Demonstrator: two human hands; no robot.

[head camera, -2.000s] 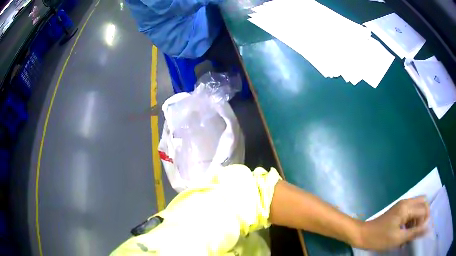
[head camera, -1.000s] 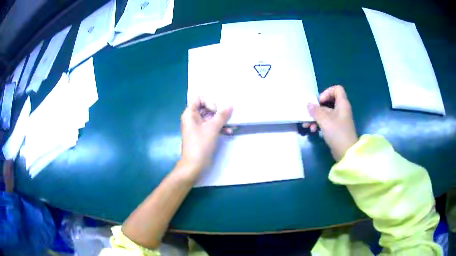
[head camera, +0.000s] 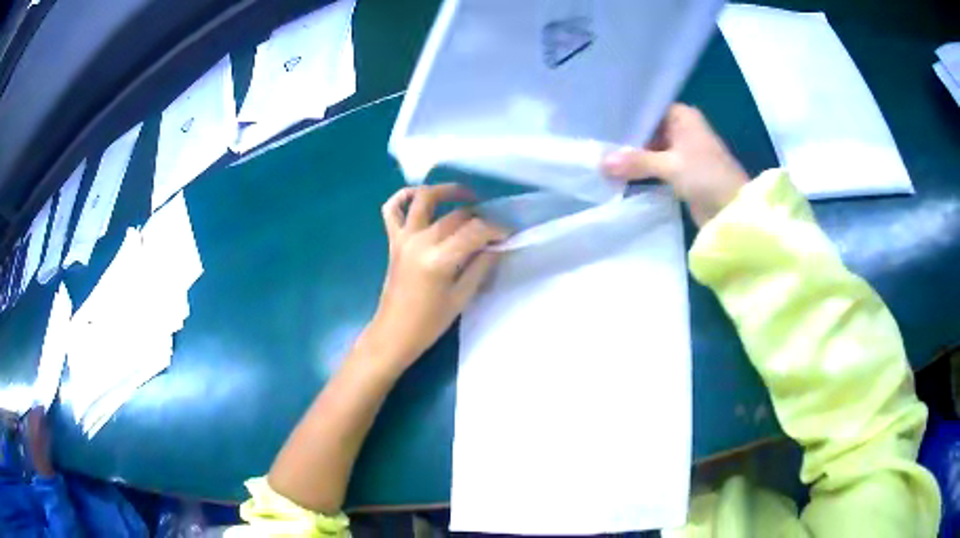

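A frosted plastic bag (head camera: 526, 89) with a black triangle mark is raised and tilted at the top centre, slightly blurred. My right hand (head camera: 690, 163) pinches its near lower right edge, thumb on top. A long white piece (head camera: 574, 378), paper or an unmarked bag, lies below it, reaching the table's near edge. My left hand (head camera: 437, 263) has its fingertips on the upper left corner of this white piece, at a thin raised flap. The two pieces overlap or meet near my right hand; whether one is inside the other cannot be told.
A narrow white stack (head camera: 826, 116) lies at the right on the dark-green table (head camera: 284, 263). A fanned white pile (head camera: 126, 315) is at the left. Marked bagged sets (head camera: 195, 126) stand in a row at the far left. A coworker's blue sleeve (head camera: 79, 510) shows at lower left.
The marked bag has moved up and away and now tilts. The lower white piece shows much more and lies nearer me. My left hand has left the marked bag's edge for the lower piece.
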